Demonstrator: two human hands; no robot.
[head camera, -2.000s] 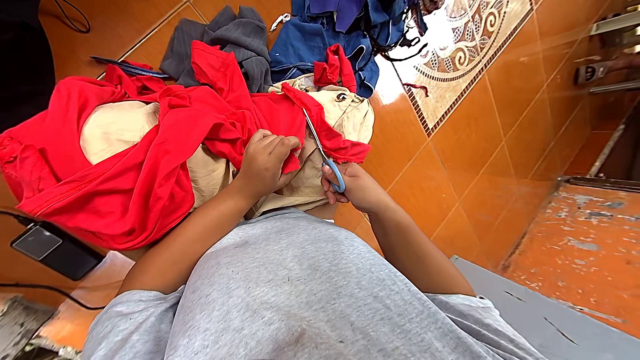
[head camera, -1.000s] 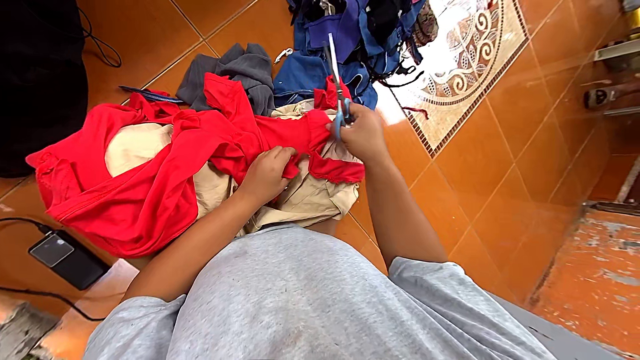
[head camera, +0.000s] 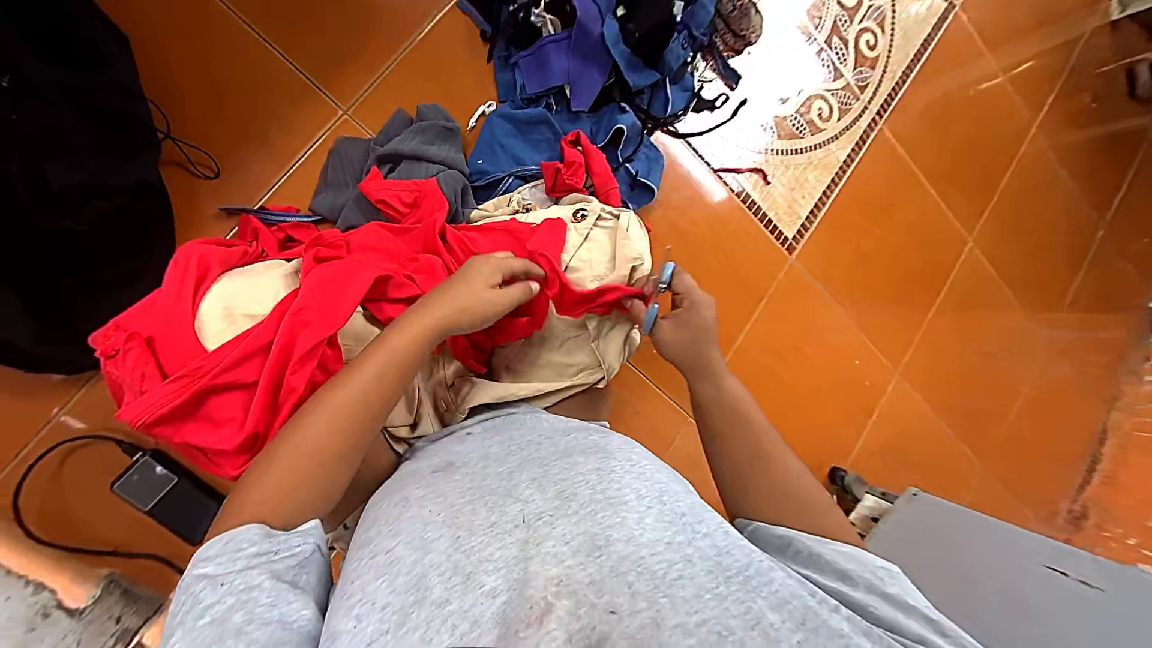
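Red cloth (head camera: 351, 279) is spread over beige cloth (head camera: 594, 351) on my lap. My left hand (head camera: 490, 292) rests on the red cloth near its middle, thumb and fingers pinching a fold of it. At the right edge of the pile, my right hand (head camera: 681, 322) holds scissors with light blue handles (head camera: 664, 276). A narrow end of the red cloth (head camera: 605, 297) stretches to the fingers of that hand. The scissor blades are blurred, so their opening cannot be told. A metal button or eyelet (head camera: 580, 215) shows on the beige cloth.
Grey cloth (head camera: 396, 162) and blue and purple cloth pieces (head camera: 567, 135) lie beyond the pile on the tiled floor (head camera: 810, 360). At the left are a black device with a cable (head camera: 171, 495) and a large black item (head camera: 81, 180). A grey panel (head camera: 999, 558) stands at lower right.
My right hand and the scissors have come down from beside the blue cloth to the right edge of the pile. A strip of red cloth now stretches toward that hand.
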